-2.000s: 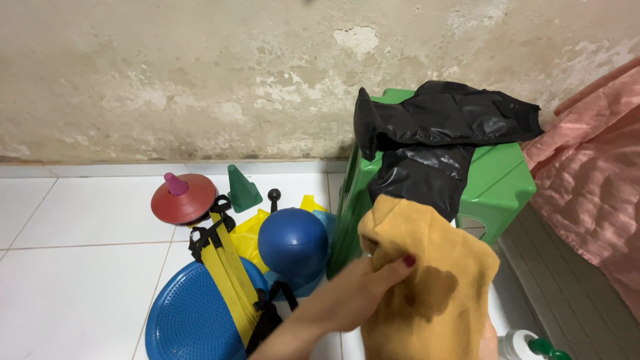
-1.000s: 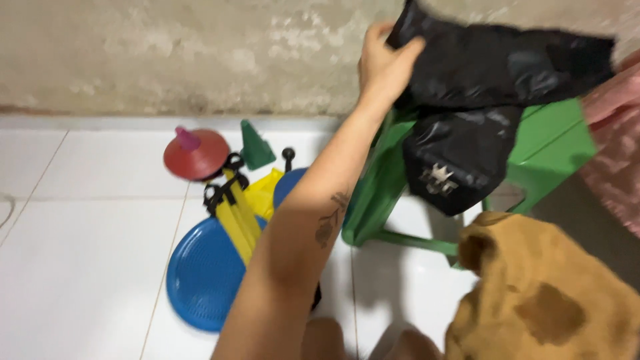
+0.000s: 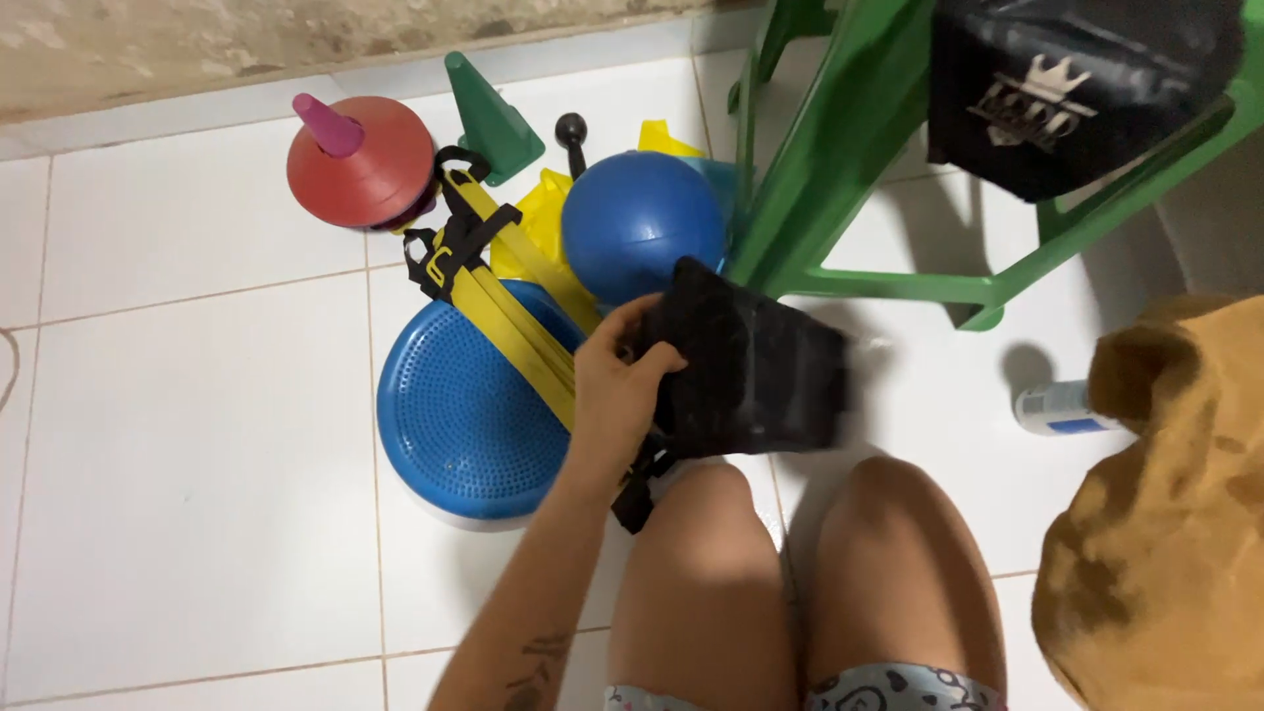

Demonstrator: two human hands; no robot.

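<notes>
My left hand [image 3: 624, 380] grips one end of a black shiny bag-like item [image 3: 755, 370], between thumb and fingers, above my knees. My right hand is not visible; a damp-stained tan cloth [image 3: 1175, 494] hangs at the right edge, and what holds it is hidden. Another black item [image 3: 1066, 109] with a silver crown emblem hangs from the green plastic stool [image 3: 894, 286]. Just left of my left hand lie a blue textured balance disc [image 3: 484, 405] and yellow straps with black webbing [image 3: 513, 351]. Behind the held item is a blue ball [image 3: 644, 225].
Red disc cones [image 3: 370, 178] with a pink cone [image 3: 331, 126] on top stand near the wall. Beside them are a green cone [image 3: 494, 128], a black round-ended object [image 3: 572, 133] and a yellow item [image 3: 533, 227]. A white bottle [image 3: 1062, 408] lies right of the stool.
My left hand has moved from the stool top down to the left, now with a black item in its grip. The view has shifted lower. Two seconds ago this hand was at the tan cloth.
</notes>
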